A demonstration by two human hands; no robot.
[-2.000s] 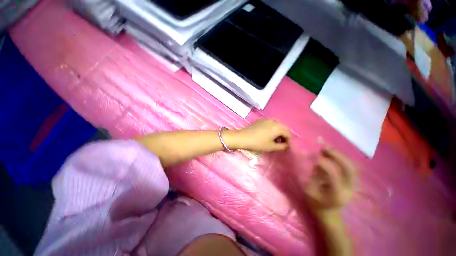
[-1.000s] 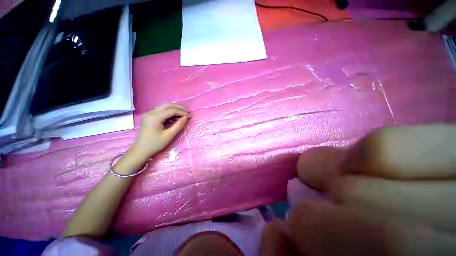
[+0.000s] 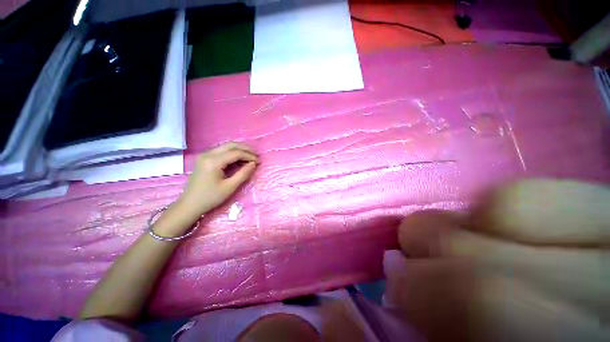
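My left hand (image 3: 217, 177), with a bracelet at the wrist, rests on the pink film-covered bench (image 3: 348, 153). Its fingers curl towards the thumb and I see nothing held in it. My right hand (image 3: 501, 254) is large, close to the camera and blurred at the lower right, cut off by the picture's edge; whether it holds anything cannot be told. A glossy black panel (image 3: 110, 87) lies on a stack of white sheets at the upper left, beyond my left hand and apart from it.
Another black-topped stack (image 3: 17, 73) is at the left edge, beside the first. A white sheet (image 3: 306, 50) lies at the far side between a green patch (image 3: 221, 50) and an orange mat (image 3: 401, 30) with a thin black cable. A small white piece (image 3: 235, 212) lies near my left wrist.
The view has turned to the right and the stacks now show farther left. My right hand has risen from the bench close to the camera. My left hand stays at the bench.
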